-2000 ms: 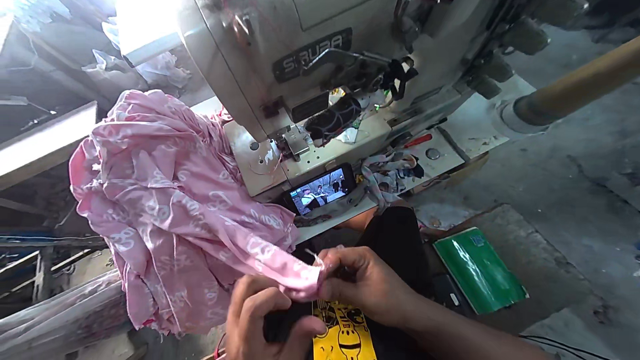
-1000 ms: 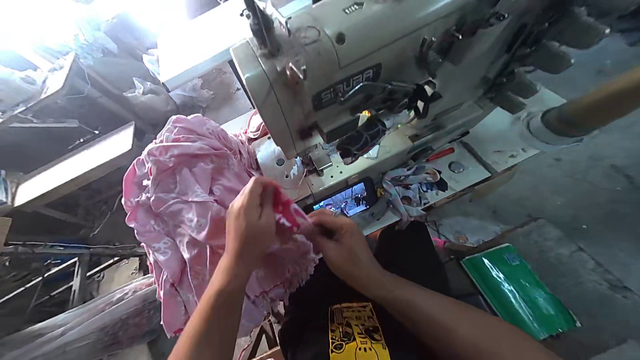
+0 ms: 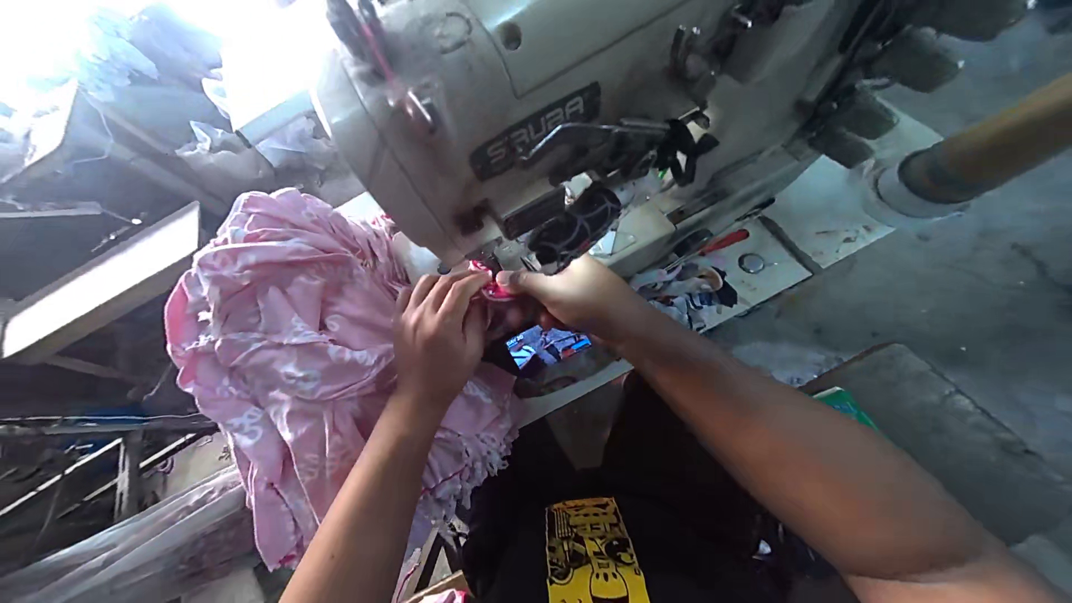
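A Siruba industrial sewing machine (image 3: pixel 469 109) fills the upper middle. Just below its needle area, my left hand (image 3: pixel 444 322) and my right hand (image 3: pixel 569 293) pinch a bright pink edge of fabric (image 3: pixel 494 289) between their fingertips, close together. Pink printed fabric (image 3: pixel 285 335) hangs in a gathered heap to the left of the machine and passes behind my left forearm. The needle and presser foot are mostly hidden by the machine head and my fingers.
A phone with a lit screen (image 3: pixel 548 345) lies below my right hand. Scraps (image 3: pixel 687 293) and a red-handled tool (image 3: pixel 725 242) rest on the machine bed at right. A green packet or book (image 3: pixel 846 406) shows behind my right forearm. A thick pole (image 3: pixel 997 138) stands at far right.
Both hands have moved up to the machine's needle area with the pink edge; two seconds ago they held the fabric lower, over the lap. The view has shifted.
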